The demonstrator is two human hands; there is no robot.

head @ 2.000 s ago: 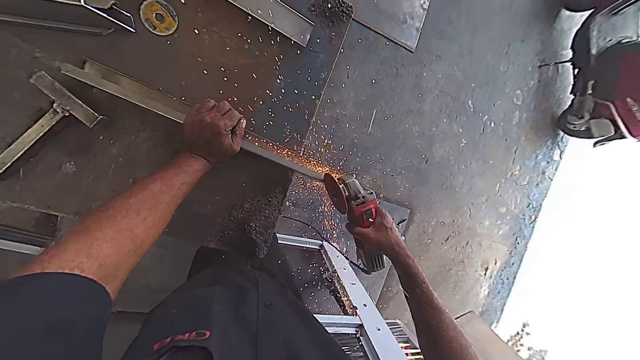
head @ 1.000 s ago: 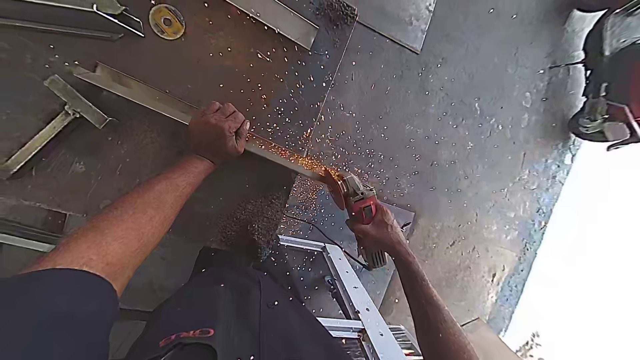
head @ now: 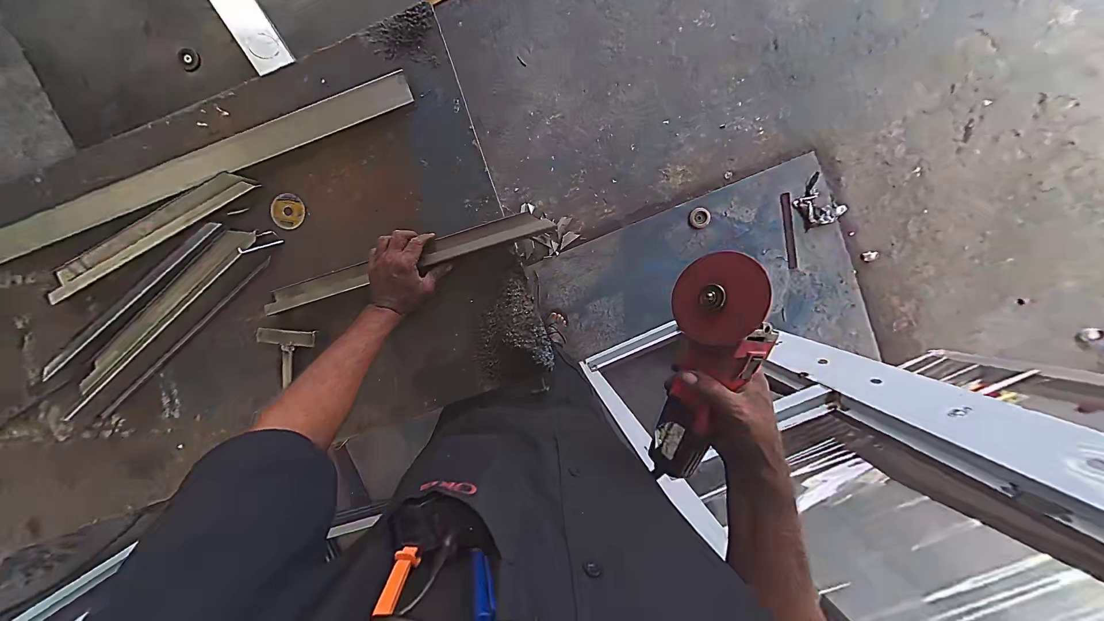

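Note:
My left hand [head: 402, 271] lies over a metal angle bar [head: 487, 239] on the steel tabletop [head: 379, 203], its fingers around the bar. The bar's right end reaches the table edge. To the right, my right hand [head: 737, 414] holds a red angle grinder [head: 690, 405] apart from the bar, with its reddish disc [head: 721, 297] facing up. No sparks show. A yellow-centred disc [head: 288, 211] lies on the table above my left hand. Below it, a small T-shaped metal piece [head: 287, 338] rests left of my forearm.
Several metal profiles [head: 164, 310] and a long flat bar [head: 207, 159] lie at the left. A white metal frame [head: 931, 401] stands at the lower right beside the grinder. On a floor plate [head: 595, 289] lie a small round part [head: 699, 217] and a thin strip [head: 789, 230]. Dark grinding dust [head: 517, 323] coats the table edge.
The grinder has come away from the bar's end, and the sparks have stopped. My left hand remains on a bar. The view has shifted considerably.

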